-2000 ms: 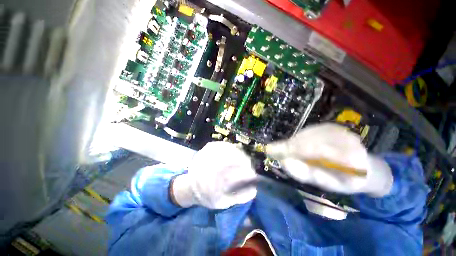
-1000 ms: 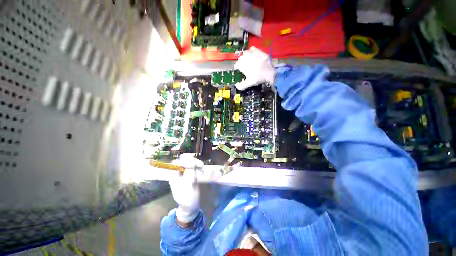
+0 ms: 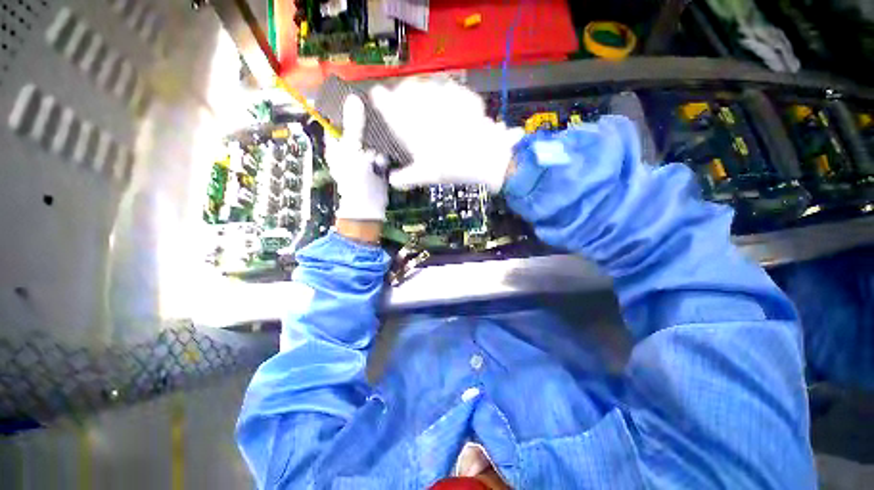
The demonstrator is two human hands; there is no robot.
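A grey ribbed block, probably a heatsink (image 3: pixel 376 131), is tilted above the far edge of the middle circuit board (image 3: pixel 443 212). My left hand (image 3: pixel 358 172), in a white glove, is closed on its left side, with a finger lying over it. My right hand (image 3: pixel 443 132), also gloved, is against its right side. That glove is overexposed, so its fingers and grip cannot be made out. The hands and block hide the board's upper part. A thin yellow line, perhaps the stick, shows at the block's left edge. Another populated board (image 3: pixel 278 187) lies to the left.
A metal rail (image 3: pixel 498 279) runs along the near side. More boards in dark carriers (image 3: pixel 711 144) lie to the right. Behind are a red mat (image 3: pixel 508 38) with a green board (image 3: pixel 350 43), and a yellow ring (image 3: pixel 609 39). A grey machine cover (image 3: pixel 86 191) stands left.
My left hand has moved up from the near rail onto the ribbed block. My right hand has moved beside it. The block now shows between them. The view has shifted, showing more boards at right.
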